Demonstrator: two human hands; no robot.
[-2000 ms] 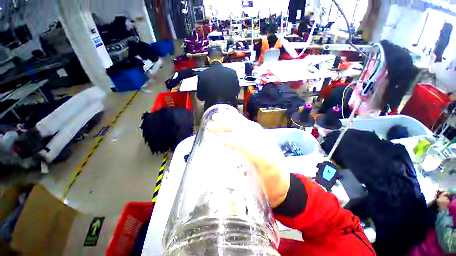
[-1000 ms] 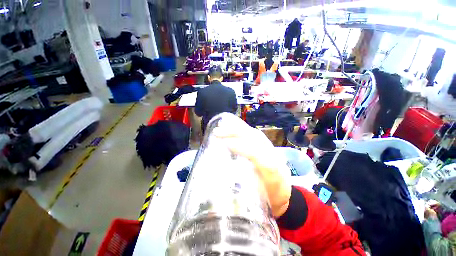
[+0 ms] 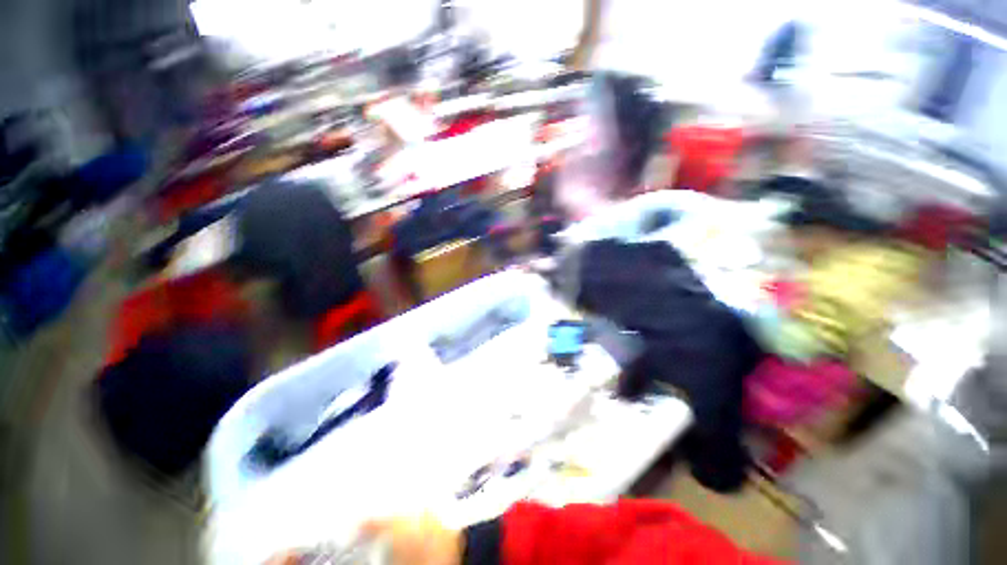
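The view is strongly blurred. My right hand [image 3: 414, 543] is low at the bottom edge, with a dark cuff and red sleeve to its right. Its fingers are smeared and partly cut off. A faint glassy shape lies beside the fingers at the bottom edge; I cannot tell if it is the jar or if the hand grips it. A dark looped thing, likely scissors [image 3: 475, 479], lies on the white table [image 3: 442, 414] above the hand. My left hand is not in view.
A small lit screen [image 3: 565, 342] stands behind the table. Dark cloth [image 3: 674, 320] hangs at its right. A pale blue trough [image 3: 237, 425] runs along the far edge, with dark things inside. A person in pink and yellow [image 3: 856, 292] is at the right; another in dark clothes [image 3: 293, 243] is beyond.
The view has swung right and down and blurred. The clear jar, large in front of me before, no longer shows clearly. My right hand is now at the bottom edge.
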